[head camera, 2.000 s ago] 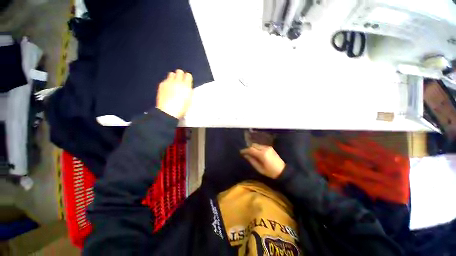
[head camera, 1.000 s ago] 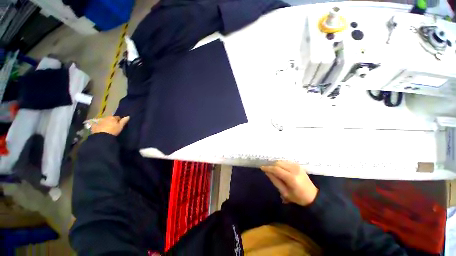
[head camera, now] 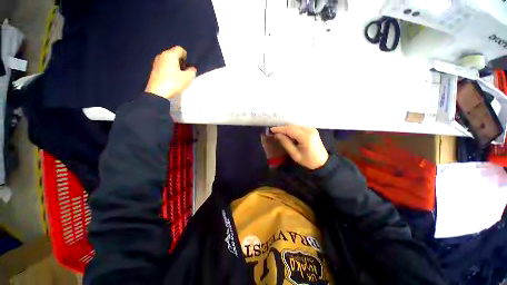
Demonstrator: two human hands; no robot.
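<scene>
A flat navy-black cloth panel lies on the left part of the white machine table. My left hand rests on the panel near its lower right corner, thumb and forefinger apart, gripping nothing visible. My right hand is just below the table's front edge, above my lap, with thumb and fingers drawn together. Something small and unclear shows at its fingertips; whether it is gripped cannot be told. The white sewing machine head is at the upper right, cut off by the frame.
Black-handled scissors lie by the machine. A dark phone-like rectangle is at the table's right end. Red crate stands lower left, red cloth and a white sheet lower right. Dark cloth hangs off the table's left side.
My left hand has moved from the dark cloth at the far left onto the panel. My right hand has moved from the table edge to just below it. The camera view has shifted.
</scene>
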